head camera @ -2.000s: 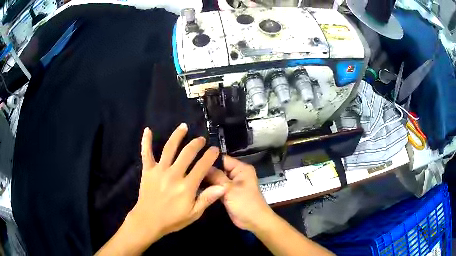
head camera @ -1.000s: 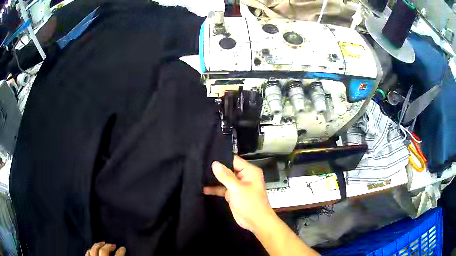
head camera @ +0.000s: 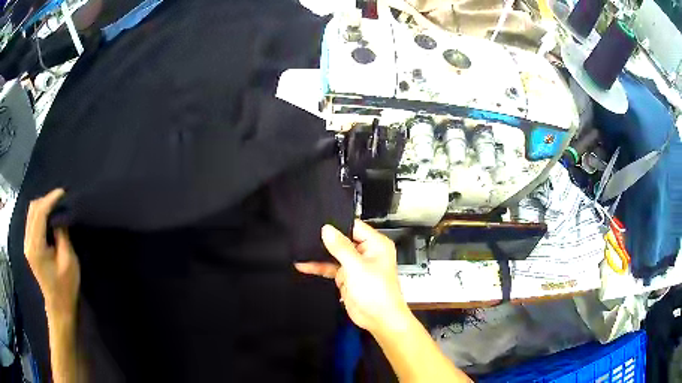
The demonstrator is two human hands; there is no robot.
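Note:
Black fabric (head camera: 179, 127) covers the left and middle of the table, and its edge runs to the presser foot area (head camera: 345, 157) of the white overlock machine (head camera: 434, 71). My left hand (head camera: 56, 250) is at the far left, gripping a raised edge of the fabric between thumb and fingers. My right hand (head camera: 364, 277) pinches the fabric edge just in front of the presser foot, thumb on top. A fold runs from my left hand to the machine. The needle itself cannot be made out.
Striped cloth (head camera: 557, 232), orange-handled scissors (head camera: 617, 247) and silver blades (head camera: 632, 173) lie right of the machine. Dark thread cones (head camera: 609, 56) stand at the upper right near blue fabric (head camera: 647, 179). A blue crate (head camera: 598, 366) is at the lower right below the wood-edged table.
My left hand has gone from beside my right hand, down to the lower edge, then up to the far left, lifting fabric. My right hand stays near the foot. The view has shifted.

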